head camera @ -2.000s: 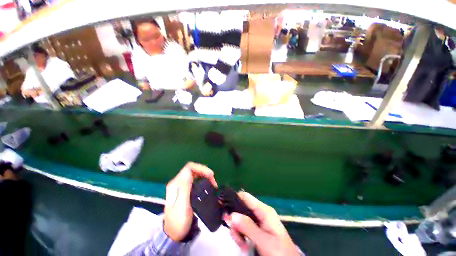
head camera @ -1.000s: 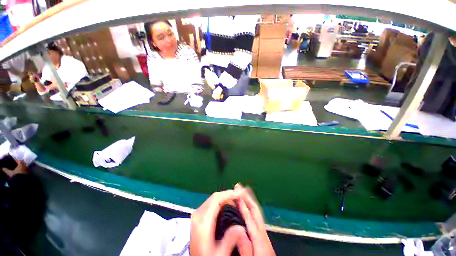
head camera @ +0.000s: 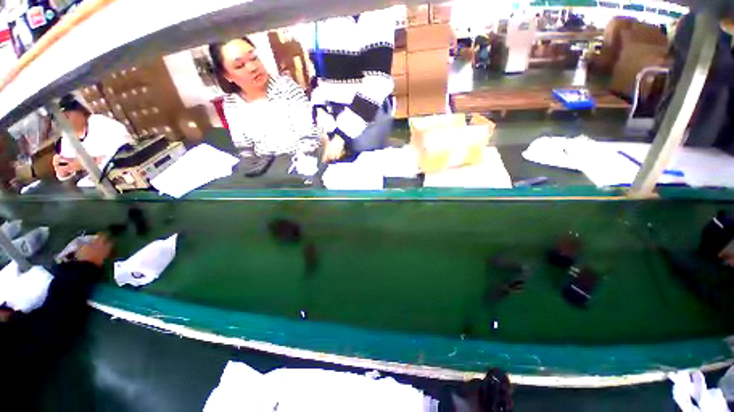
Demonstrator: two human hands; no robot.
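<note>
Neither of my hands shows in the head view. A stack of white packing bags (head camera: pixel 314 390) lies on the bench at the bottom edge, cut off by it. A black item (head camera: pixel 489 391), which looks like a power adapter with its cord, is just right of the stack and also cut off. Black adapters (head camera: pixel 578 286) lie on the green conveyor belt (head camera: pixel 402 278), several at the right and a blurred one (head camera: pixel 285 230) left of centre. A white bag (head camera: pixel 146 261) lies on the belt at the left.
The teal belt edge rail (head camera: pixel 362 348) runs between bench and belt. A dark-sleeved arm and hand (head camera: pixel 95 248) reach over the belt at the left. Another hand shows at the right edge. Two people sit across the belt. A crumpled white strip (head camera: pixel 698 394) is at bottom right.
My hands have left the view; earlier they held a black adapter and cord over the bags. The belt items have shifted left. The other person's arm at the left now reaches over the belt.
</note>
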